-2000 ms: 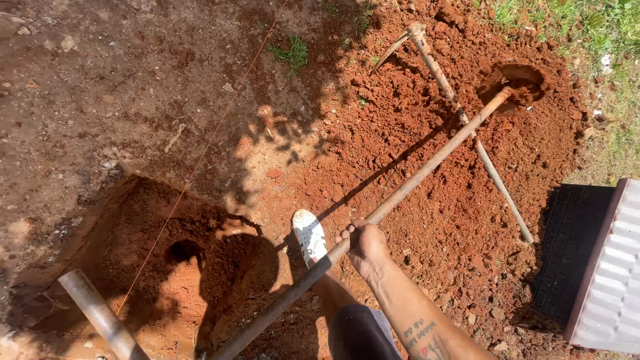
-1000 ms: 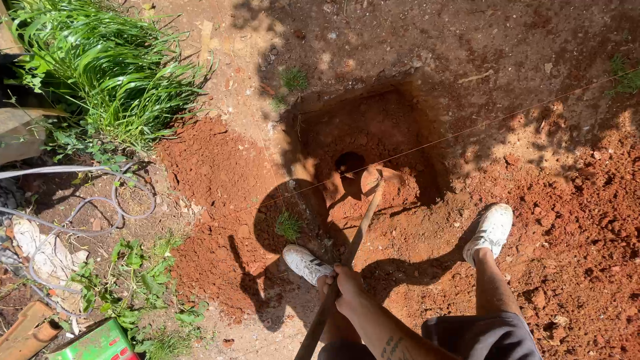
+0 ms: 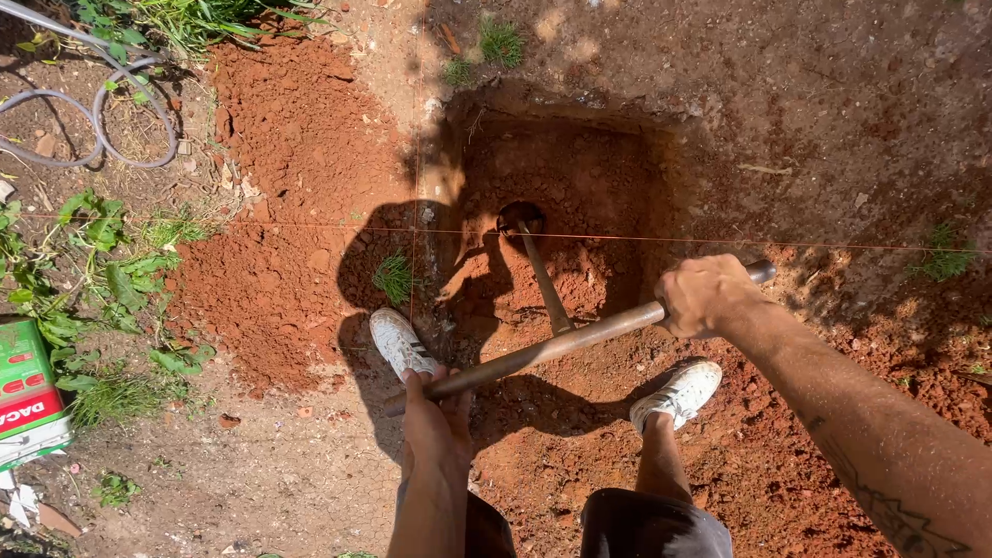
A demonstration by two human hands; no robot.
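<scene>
A T-shaped manual earth auger is in use, its crossbar handle [image 3: 535, 350] running at a slant below my view. My left hand [image 3: 438, 411] holds the bar near its left end, the fingers partly hidden. Near the other end my right hand [image 3: 705, 296] is closed around the bar. From the middle of the bar the shaft [image 3: 545, 283] goes down into a round hole [image 3: 520, 219], and its lower end is hidden there. The round hole lies in the floor of a square pit [image 3: 589, 163] dug in red soil.
Taut orange strings [image 3: 744, 241] cross above the pit's left side. Loose red soil [image 3: 287, 186] is heaped on the left. My white shoes [image 3: 399, 341] stand at the pit's near side. A grey hose [image 3: 97, 116], weeds [image 3: 116, 287] and a green and red can [image 3: 27, 387] lie farther left.
A second ago one hand held the tool by its pole; now both hands are on the crossbar and the shaft enters the pit's hole. Two seconds ago the pole reached another hole. The view has shifted.
</scene>
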